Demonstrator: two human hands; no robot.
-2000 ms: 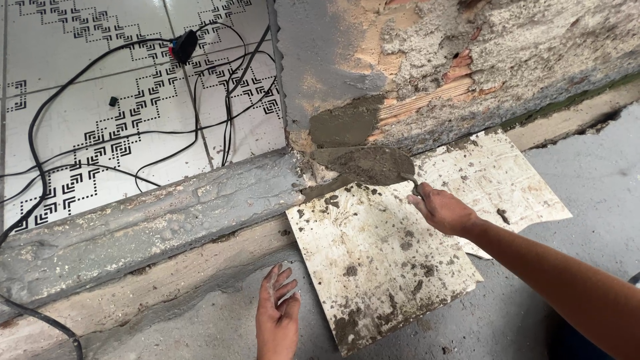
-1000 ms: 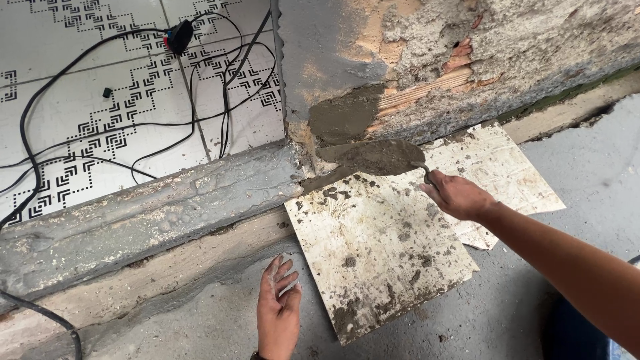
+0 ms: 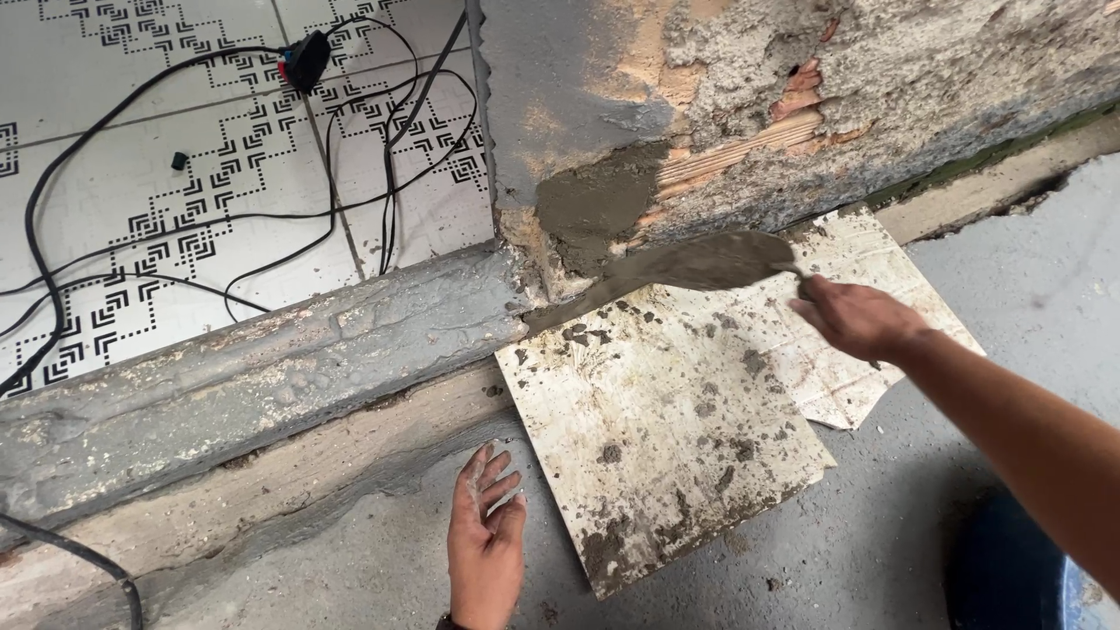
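Note:
My right hand [image 3: 862, 319] grips the handle of a mason's trowel [image 3: 713, 261], whose mortar-coated blade lies at the foot of the wall, over the upper edge of a mortar-spattered board [image 3: 674, 420]. Above and left of the blade, a patch of wet mortar [image 3: 599, 206] covers the wall's lower corner, beside exposed clay brick [image 3: 735, 156]. A strip of mortar [image 3: 564, 308] runs from the blade to the end of the grey sill. My left hand [image 3: 488, 534] is raised left of the board, fingers apart and holding nothing; its fingertips look smeared with grey.
A second light board [image 3: 853, 372] lies partly under the first. The grey concrete sill [image 3: 262, 372] crosses the left side. Beyond it, black cables and a plug block [image 3: 306, 61] lie on patterned tiles. A dark blue container [image 3: 1011, 560] stands at lower right, a black cable [image 3: 83, 549] at lower left.
Between the earliest frame and the following one, my right hand and the trowel moved slightly right along the wall's foot. My left hand has stayed nearly in place.

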